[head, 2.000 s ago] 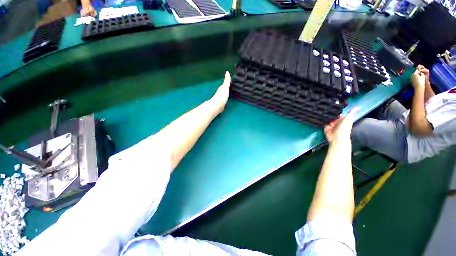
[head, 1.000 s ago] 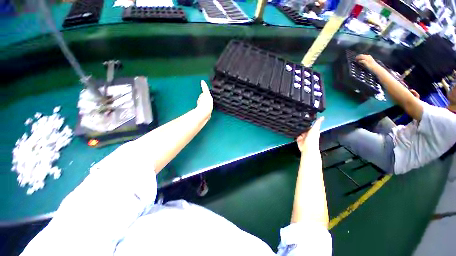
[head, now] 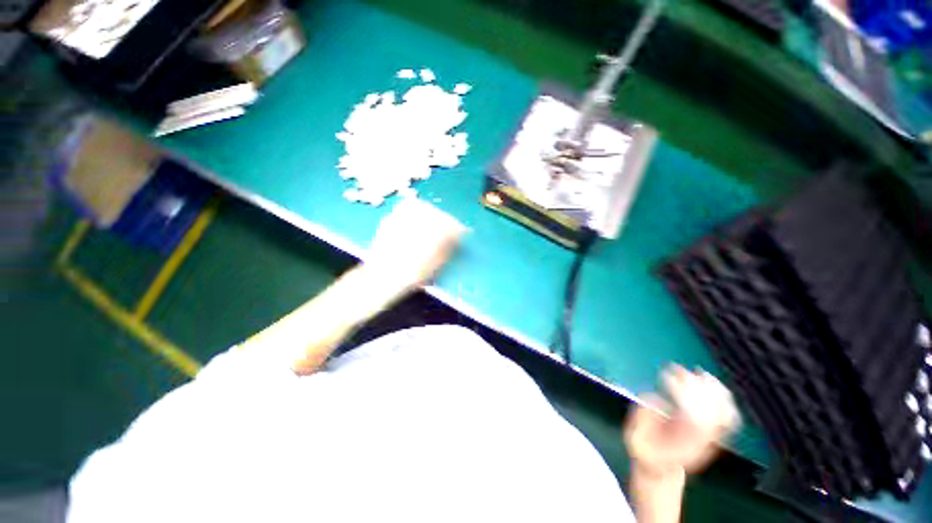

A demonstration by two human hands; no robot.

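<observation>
A loose pile of small white plastic parts lies on the green mat. My left hand is over the mat at the near edge of the pile; it is overexposed and blurred, so its fingers and any hold cannot be told. My right hand is blurred at the bench's front edge, apart from the black trays; whether it holds anything cannot be told. The bench fixture with a silvery top stands right of the pile. The stack of black compartment trays stands at the right, with white parts in the top one.
A metal arm rises over the fixture, and a black cord runs to the bench edge. White strips, a small cardboard box and a large black bin are at far left. A blue crate is below the bench.
The view has swung left, so the pile and fixture show nearer the middle and the trays farther right. My left hand has moved from beside the trays to the pile. My right hand has left the stack.
</observation>
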